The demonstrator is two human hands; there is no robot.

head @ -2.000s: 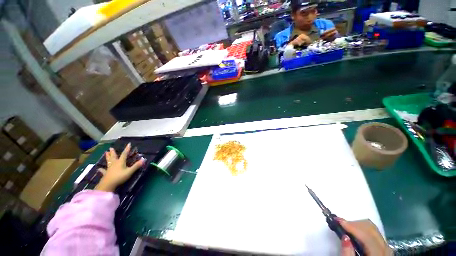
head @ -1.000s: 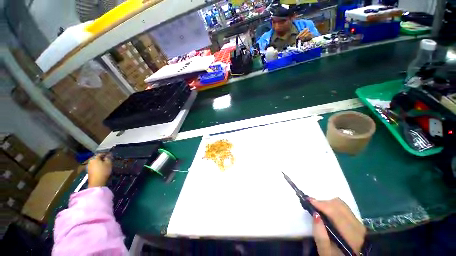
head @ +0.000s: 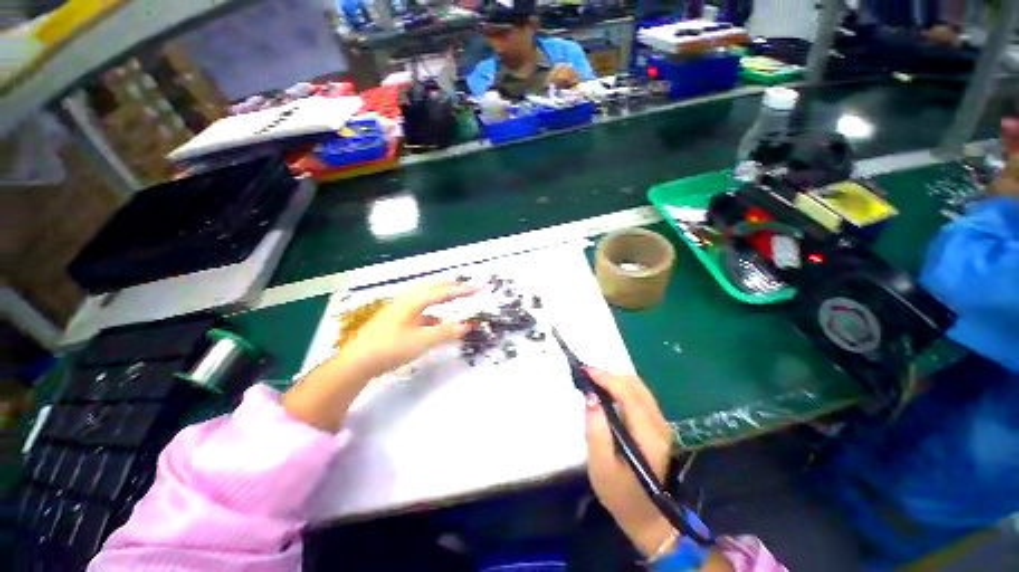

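Note:
My left hand (head: 397, 332) is over the white board (head: 447, 441), palm down with fingers apart, beside a loose pile of small dark components (head: 503, 324). Whether a piece is under the palm is hidden. My right hand (head: 626, 447) holds the black soldering iron (head: 618, 430), its tip pointing at the right edge of the dark pile. The gold-coloured pieces (head: 360, 320) lie at the board's upper left, partly behind my left hand.
Black component trays (head: 112, 413) and a solder wire spool (head: 218, 363) are at left. A tan tape roll (head: 634, 268), a green tray (head: 687, 201) and a black fan-like housing (head: 855, 324) are at right. A person in blue sits across the line; a blue sleeve (head: 972, 274) shows at far right.
My left hand has moved from the black trays to the board. Dark components now lie spread on it. The view has swung right, and the soldering iron is still in my right hand.

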